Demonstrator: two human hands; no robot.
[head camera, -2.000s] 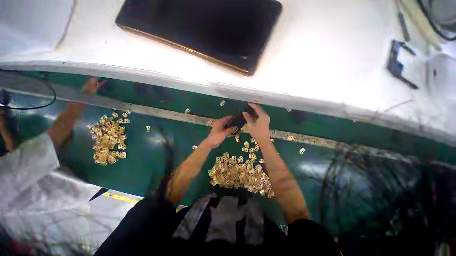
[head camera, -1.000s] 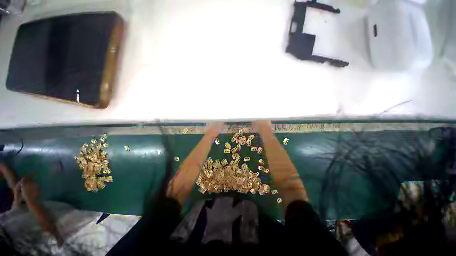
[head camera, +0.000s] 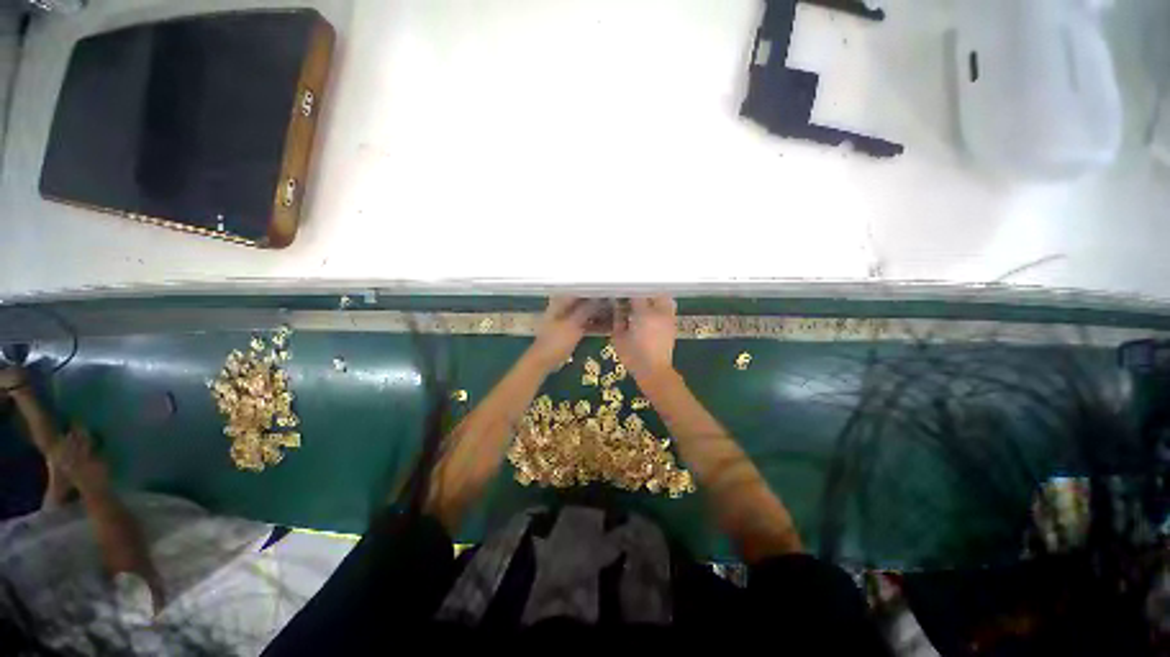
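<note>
My left hand (head camera: 561, 331) and my right hand (head camera: 645, 334) are close together at the pale divider strip, just below the edge of the white shelf. Between their fingers is a small dark housing (head camera: 601, 317), mostly covered by the fingers. The fingertips are partly blurred near the shelf edge. A loose heap of small gold metal pieces (head camera: 593, 449) lies on the green belt (head camera: 834, 424) between my forearms, with a few singles just below my hands.
A second gold heap (head camera: 254, 404) lies at left, near another worker's hands and arms (head camera: 87, 469). The white shelf (head camera: 539, 154) holds a large phone (head camera: 180, 122), a black bracket (head camera: 785, 96) and a white case (head camera: 1037, 96). Single gold pieces lie scattered on the belt.
The view has turned since the oldest frame. Since one second ago, my hands have come back from under the shelf edge into view, with the dark housing between them.
</note>
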